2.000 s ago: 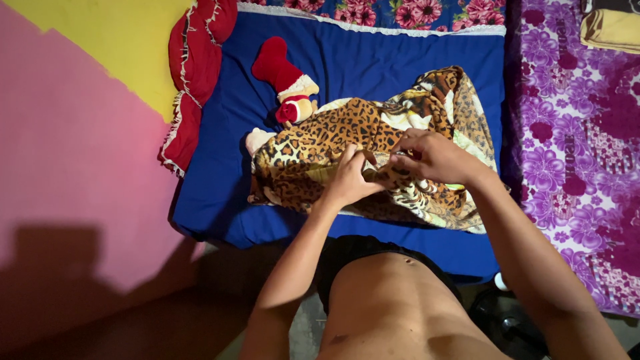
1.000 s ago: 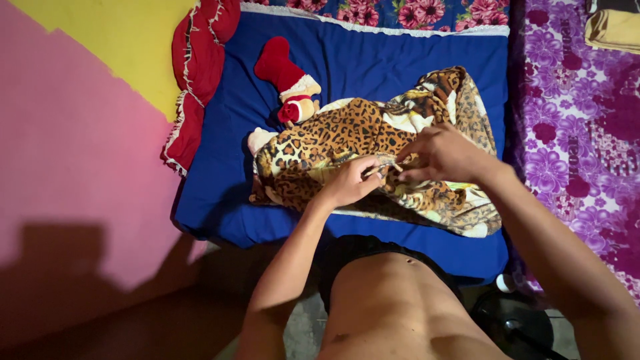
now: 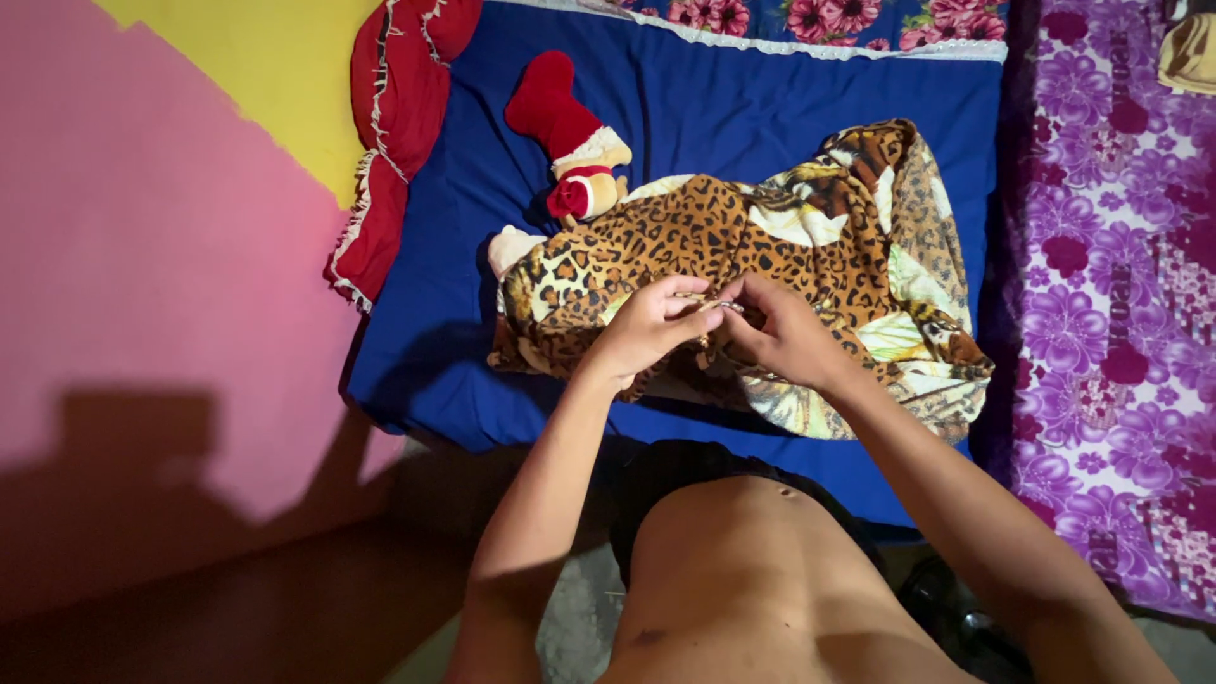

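Observation:
A leopard-print cloth [image 3: 684,223] with tiger and leaf patterns lies bunched over something on the blue sheet [image 3: 437,294]. My left hand [image 3: 651,325] pinches a fold at the cloth's near middle. Close beside it, my right hand [image 3: 781,332] grips the same fold between thumb and fingers. A pale plush part [image 3: 513,249] pokes out at the cloth's left end; what lies beneath is hidden. Just beyond the cloth rests a red Christmas stocking [image 3: 559,104] with a plush figure at its white cuff.
A red fringed pillow [image 3: 394,114] leans by the pink and yellow wall [image 3: 161,190] on the left. Floral fabric [image 3: 817,21] edges the bed's far side. A purple flowered mattress [image 3: 1092,313] stands at the right, with a folded beige cloth [image 3: 1187,57] on it.
My right hand has come down from above the fold to lie level with my left hand. Both hands stay at the middle of the cloth.

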